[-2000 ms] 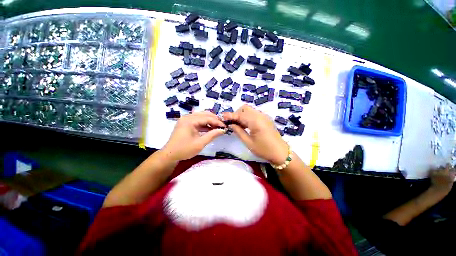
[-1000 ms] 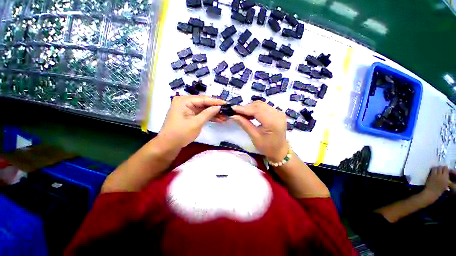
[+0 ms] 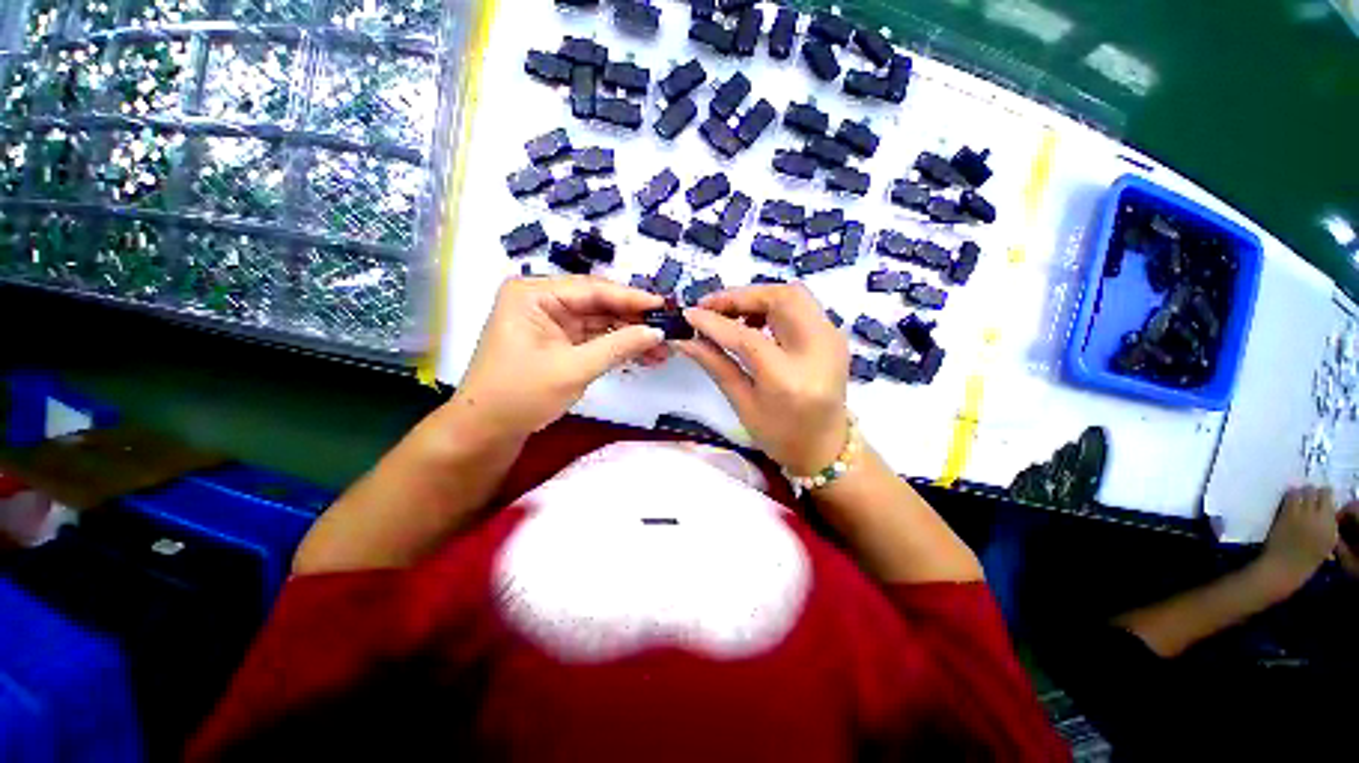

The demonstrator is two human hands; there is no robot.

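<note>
My left hand [image 3: 544, 352] and my right hand [image 3: 778, 365] meet at the near edge of the white table. Their fingertips pinch one small black housing [image 3: 671, 319] between them. Fingers cover part of it, so its details are hidden. Clusters of black units [image 3: 710, 213] lie in rows on the white surface beyond my hands. A blue bin [image 3: 1240, 321] with loose black parts stands at the right. A clear compartment tray [image 3: 425, 254] full of green and silver boards lies at the left.
Yellow tape [image 3: 970, 425] marks both sides of the work area. A dark heap [image 3: 1063, 471] lies at the table edge near the bin. Another person's hand [image 3: 1306, 528] is at the far right, near scattered white parts [image 3: 1331, 391]. Blue crates [image 3: 194, 544] are at the lower left.
The view has shifted, so the table things appear higher and further right than in the oldest frame. My hands stay together on the small black housing, with slightly changed finger positions.
</note>
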